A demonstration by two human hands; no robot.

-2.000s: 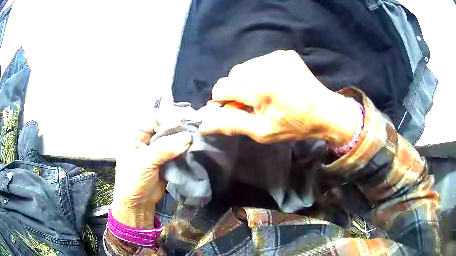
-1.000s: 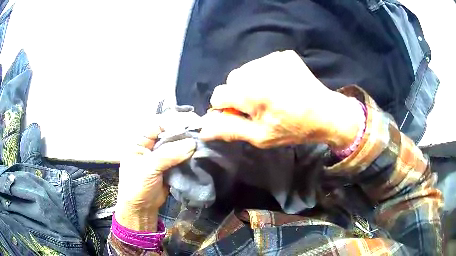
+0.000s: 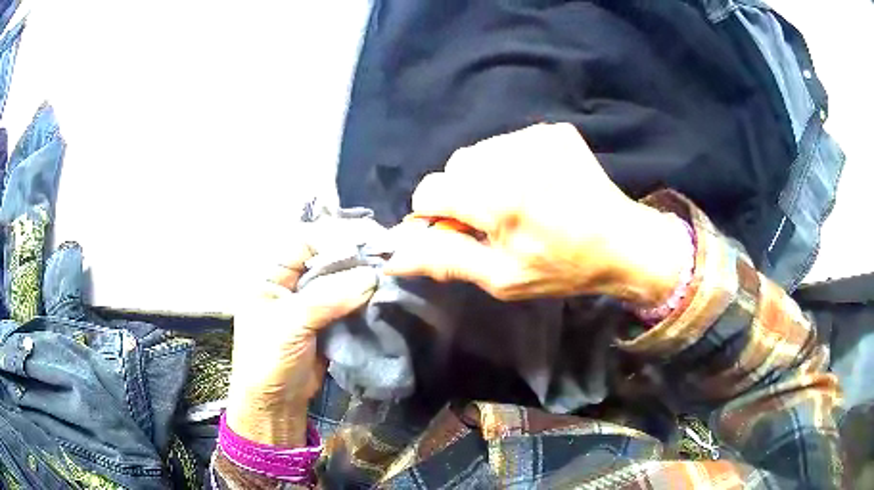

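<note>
The denim jacket (image 3: 575,57) lies with its large black panel spread on the table and its grey edge at the right. Its lower part is gathered towards my lap. My left hand (image 3: 287,321) pinches a bunched pale grey part of it between thumb and fingers. My right hand (image 3: 546,215) is closed around the thread snips (image 3: 452,227); only an orange piece of handle shows between the fingers. The tips of the snips are at the pinched cloth, close to my left thumb; the blades are mostly hidden.
The white table (image 3: 201,124) reaches under the jacket, with its front edge near my body. A pile of dark denim jackets (image 3: 77,392) with yellow-green fringe lies beside the table at the left. More denim (image 3: 34,172) rests along the table's left side.
My right hand has shifted slightly down the picture at the pinched cloth. My left hand keeps its hold and sits slightly further right than two seconds ago.
</note>
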